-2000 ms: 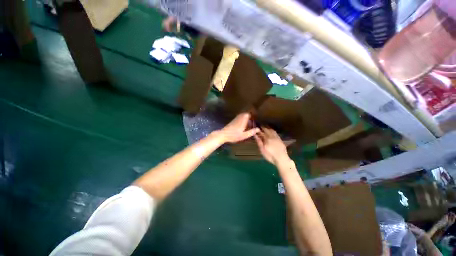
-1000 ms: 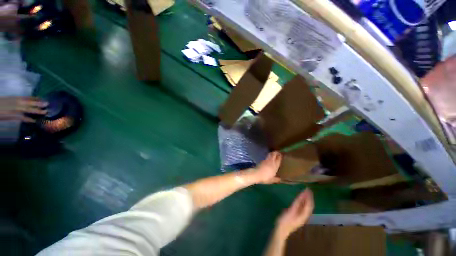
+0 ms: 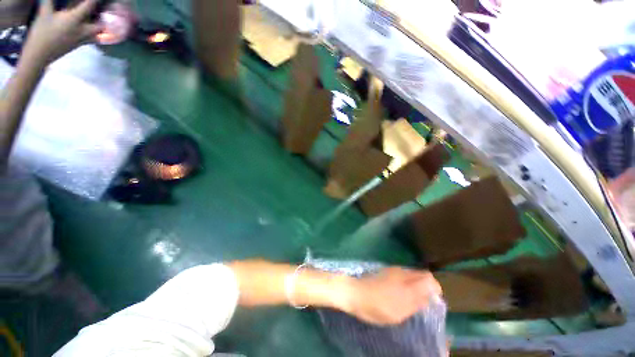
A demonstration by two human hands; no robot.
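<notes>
My left hand (image 3: 393,296) is at the lower centre, closed on the top of a silvery bubble bag (image 3: 383,333) with a dark shape inside. The bag's lower part runs off the bottom edge. A brown carton (image 3: 477,289) lies just to the right of the bag, its flap (image 3: 470,219) standing open above it. My right hand is not clearly in view; only a sliver of skin shows at the bottom edge beside the bag.
A black fan (image 3: 170,157) with an orange glow lies on the green bench (image 3: 237,188) at left. A person's hand (image 3: 59,31) is above the flat bubble bags (image 3: 76,118). Open cartons (image 3: 303,101) stand along the white shelf frame (image 3: 466,97). A blue can (image 3: 599,97) is at right.
My left hand has left the carton's edge and now grips the bubble bag. My right hand has dropped out of clear view. The view has shifted left, showing more of the neighbour's fans and bags.
</notes>
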